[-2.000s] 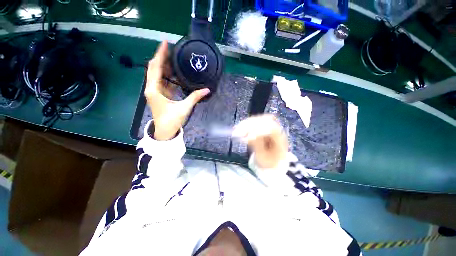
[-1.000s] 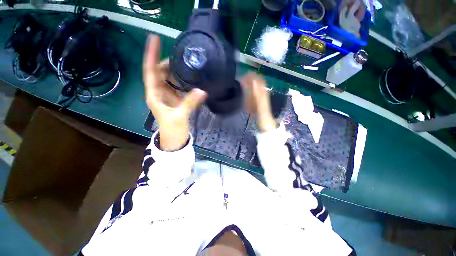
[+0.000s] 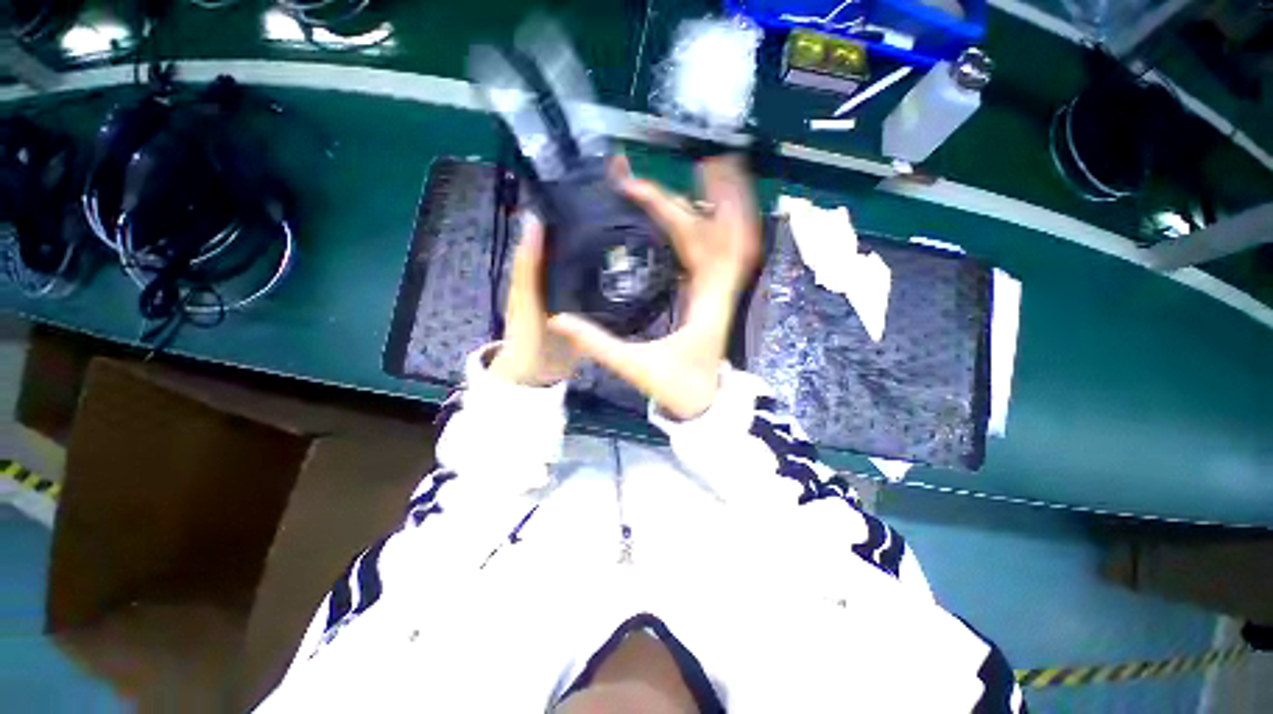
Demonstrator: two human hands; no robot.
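Observation:
A black headset (image 3: 575, 209) is held over the left half of the dark work mat (image 3: 454, 279), blurred by motion. Its ear cup (image 3: 631, 276) faces up with the pale logo showing, and the silver-grey headband frame (image 3: 538, 98) points away to the upper left. My left hand (image 3: 528, 314) holds the cup's left side. My right hand (image 3: 698, 279) curls round its right side, thumb below the cup. The far cup and my left fingertips are partly hidden. A crumpled white cloth (image 3: 842, 265) lies on the right half of the mat.
Several black headsets (image 3: 189, 209) are heaped at left. Beyond the mat are a white fluffy wad (image 3: 709, 73), a yellow box-like item (image 3: 824, 59), a white bottle (image 3: 935, 109) and a blue tray (image 3: 907, 31). Another headset (image 3: 1103, 147) lies far right. An open cardboard box (image 3: 168, 488) stands below left.
The headset has come down closer to me, its headband now tilted to the upper left. My right hand, blurred beside it before, is now on the ear cup. The camera view has shifted.

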